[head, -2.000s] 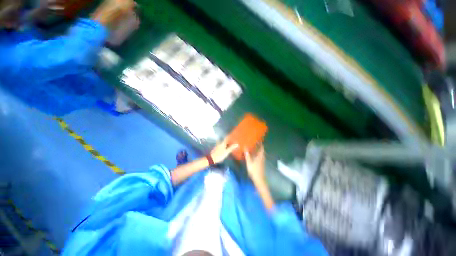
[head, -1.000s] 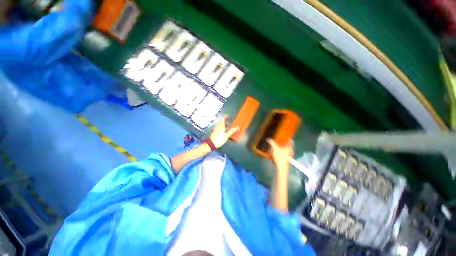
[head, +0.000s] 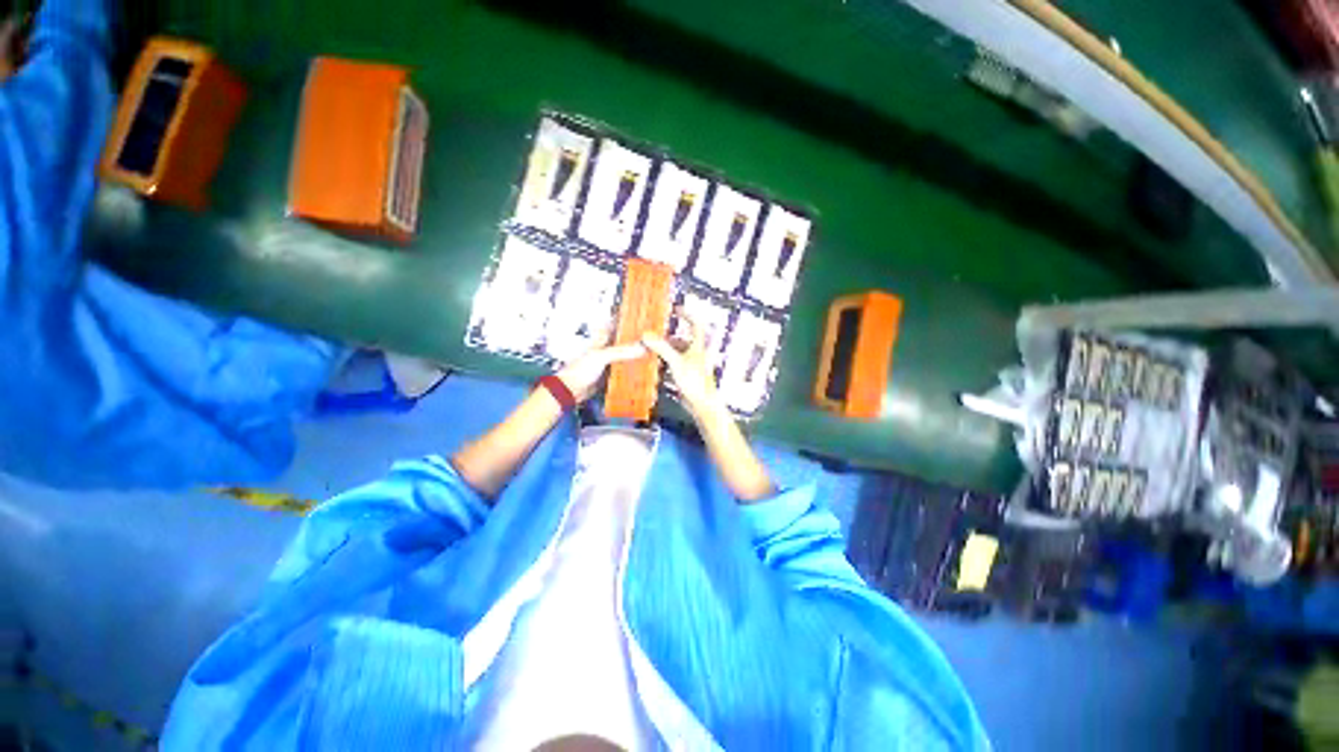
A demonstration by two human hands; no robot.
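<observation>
My left hand [head: 588, 370] and my right hand [head: 686, 373] hold an orange stack of frames [head: 637, 341] between them, layered lines showing along it. It is over the lower row of white flat parts [head: 674, 215], which lie in two rows with black edges on the green bench, and hides part of that row. Another orange frame stack [head: 859, 354] with a dark window stands on the bench to the right of the white parts, untouched. I cannot tell whether the held stack touches the parts.
Two orange stacks [head: 353, 149] stand on the bench at the left, near a neighbouring worker's blue sleeve [head: 52, 191]. A tray of small parts [head: 1123, 426] is at the right bench end. Dark blocks [head: 911, 541] with a yellow label [head: 977, 561] are on the floor. A raised shelf edge [head: 1131, 118] crosses the upper right.
My view has turned and shifted. The orange stack in my hands has moved left over the white parts. My right hand has let go of the dark-windowed stack and joined my left.
</observation>
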